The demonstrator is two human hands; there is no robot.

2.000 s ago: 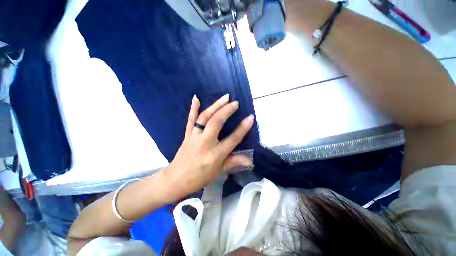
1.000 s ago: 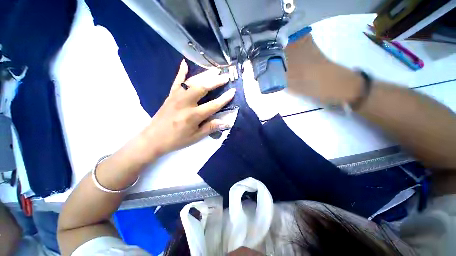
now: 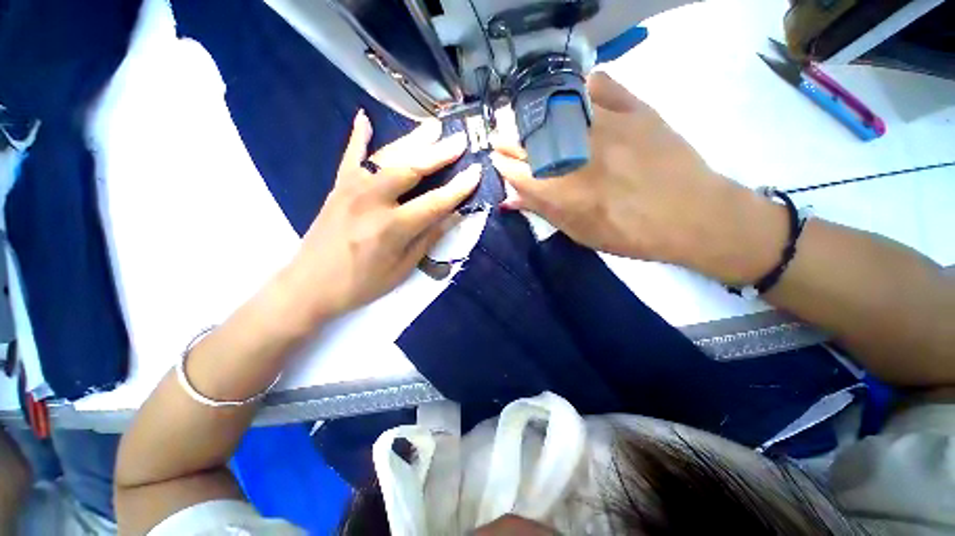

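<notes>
A long navy denim panel (image 3: 283, 126) runs from the upper left to the presser foot (image 3: 479, 133). More navy fabric (image 3: 545, 325) hangs from the foot over the table's near edge. My left hand (image 3: 382, 215) lies on the panel left of the foot, fingers spread and pressing the cloth. My right hand (image 3: 639, 178) is right of the foot, its thumb and fingertips pinching the fabric edge just below it. The blue-grey cylindrical attachment (image 3: 557, 136) hides part of its fingers. The needle point is too small to make out.
The sewing machine head (image 3: 419, 52) hangs over the top middle. Thread snips (image 3: 827, 94) lie at the upper right, near a dark box (image 3: 838, 26). Navy bundles (image 3: 73, 262) hang at the left. A measuring tape (image 3: 346, 400) runs along the near edge. A person's arm shows at the lower left.
The fabric has been shifted so that a lower part lies at the foot. My left hand has moved up beside the foot. My right hand has come in from the right and pinches the edge.
</notes>
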